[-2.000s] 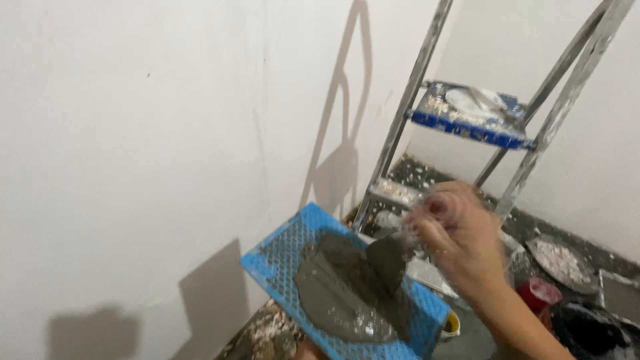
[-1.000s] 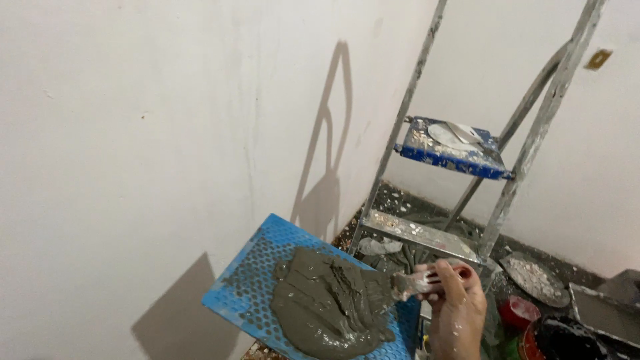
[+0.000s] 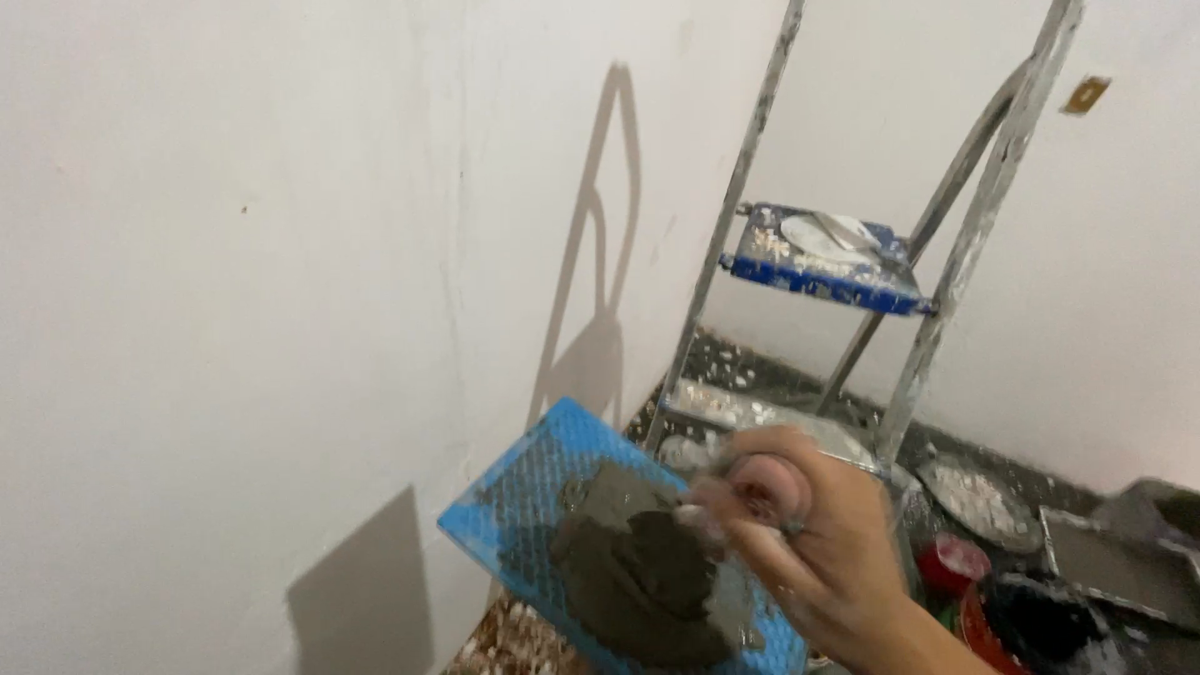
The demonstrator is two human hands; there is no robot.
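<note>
A blue plastic plasterer's hawk (image 3: 562, 450) with a textured face lies tilted at the bottom centre, bearing a spread mound of wet grey mortar (image 3: 628, 572). Over its right side my right hand (image 3: 816, 525) is closed around the round-ended handle (image 3: 771, 487) of a tool, probably a trowel or putty knife; its blade is blurred and largely hidden by the hand and the mortar. My left hand is out of view, apart from a possible sliver of skin under the hawk's lower edge.
A splattered metal stepladder (image 3: 984, 216) has a blue step (image 3: 825, 291) holding a white lid and a flat tool. White walls (image 3: 234, 281) meet behind it. On the floor at the right are a red container (image 3: 954, 561), a dark bucket (image 3: 1041, 619), a round debris-covered piece (image 3: 984, 506) and a tray (image 3: 1116, 567).
My right hand has lifted from beside the hawk's right edge and turned over the mortar, its handle end now facing the camera. The mortar mound has changed shape.
</note>
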